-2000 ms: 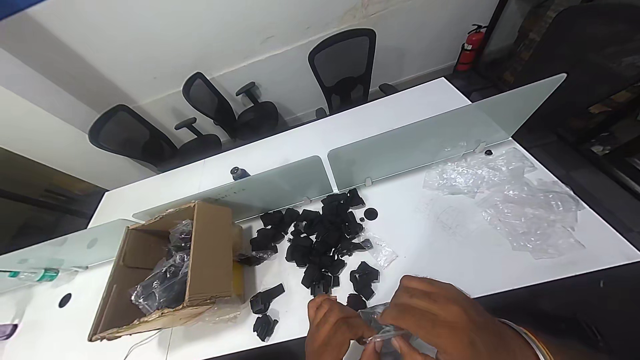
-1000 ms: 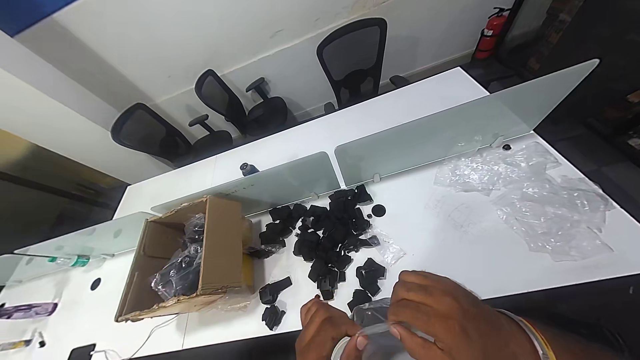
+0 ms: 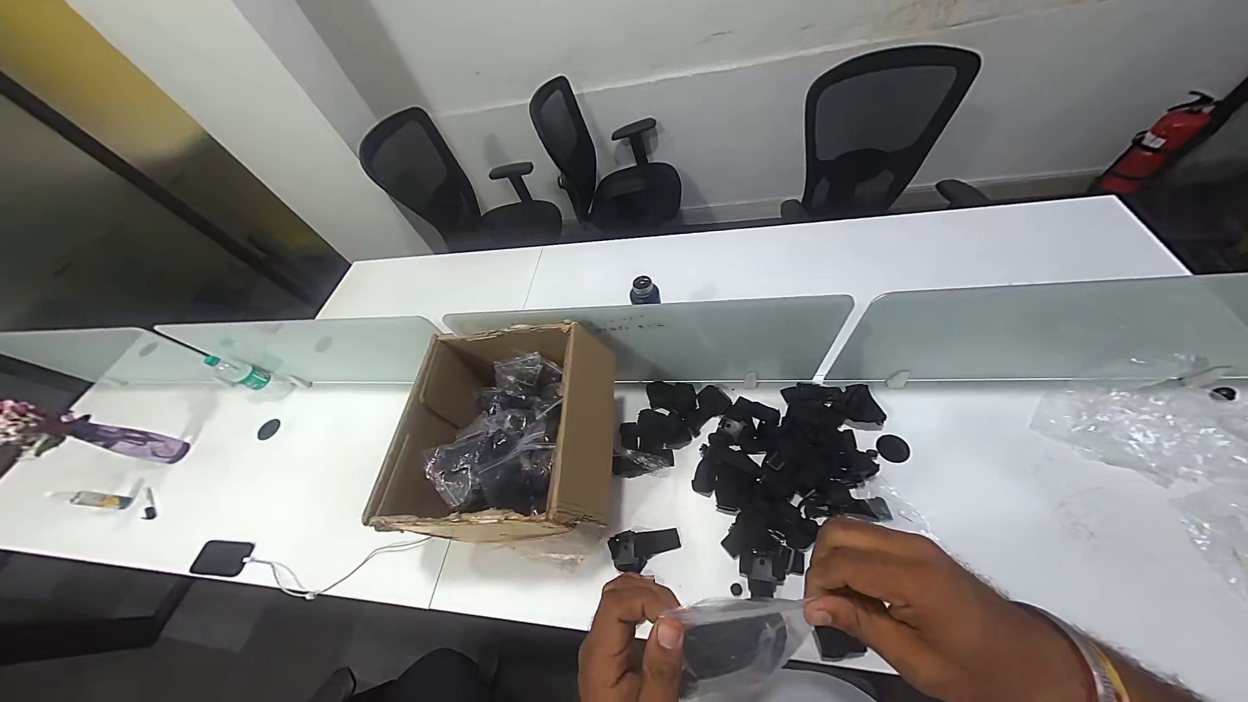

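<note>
Near the desk's front edge, my left hand (image 3: 632,639) pinches one side of a clear plastic bag (image 3: 736,643), and my right hand (image 3: 902,604) pinches its upper right corner. A dark item shows through the bag. Just beyond my hands lies a pile of black strap-like items (image 3: 790,458). One separate black item (image 3: 642,548) rests beside the pile, above my left hand. Left of the pile, an open cardboard box (image 3: 585,439) holds several plastic bags with dark contents (image 3: 507,439).
Frosted glass dividers (image 3: 682,341) run behind the box and pile. Crumpled clear bags (image 3: 1131,429) lie at the right. Farther left are a plastic bottle (image 3: 239,372), a black pad (image 3: 222,558) with a white cable and a purple wrapped bouquet (image 3: 127,439). Chairs (image 3: 639,190) stand beyond.
The view has swung left. My hands, close together before, are now farther apart, with the bag stretched between them and its dark content visible.
</note>
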